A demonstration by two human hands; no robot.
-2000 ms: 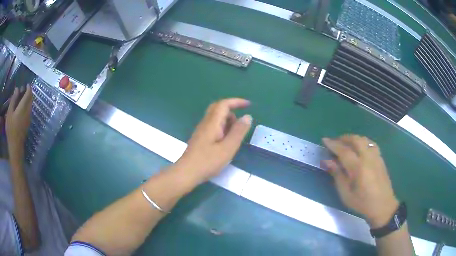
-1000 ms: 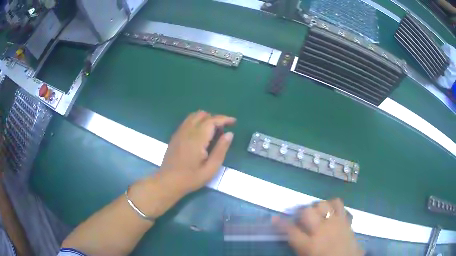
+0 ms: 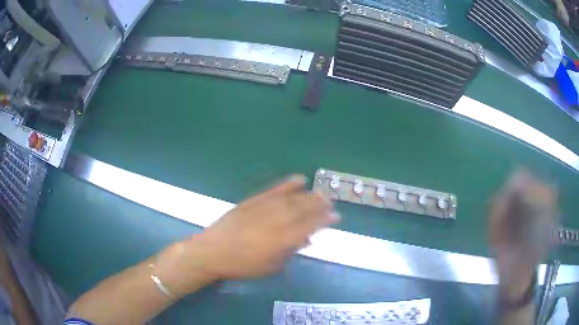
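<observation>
A jig bar [image 3: 390, 195] with a row of round shiny components lies on the green surface in front of me. My left hand [image 3: 273, 225] is at its left end, blurred, with the fingertips close to the bar; I cannot tell if they touch it. My right hand [image 3: 524, 212] is to the right of the bar, strongly blurred, near a short jig section [image 3: 565, 236] at the right edge. A thin bright plate with cutouts [image 3: 352, 312] lies at the near edge.
Jig bars [image 3: 222, 66] lie along the far metal strip, beside a dark bracket [image 3: 315, 82]. Stacked jigs [image 3: 403, 60] stand behind, with another stack [image 3: 508, 32] beyond. A machine with a red button [image 3: 37, 142] is at left. A metal guide strip [image 3: 159, 190] crosses the near side.
The cover plate has come off the jig bar and now lies at the near edge. My right hand has left it and moved right. My left hand has moved to the bar's left end.
</observation>
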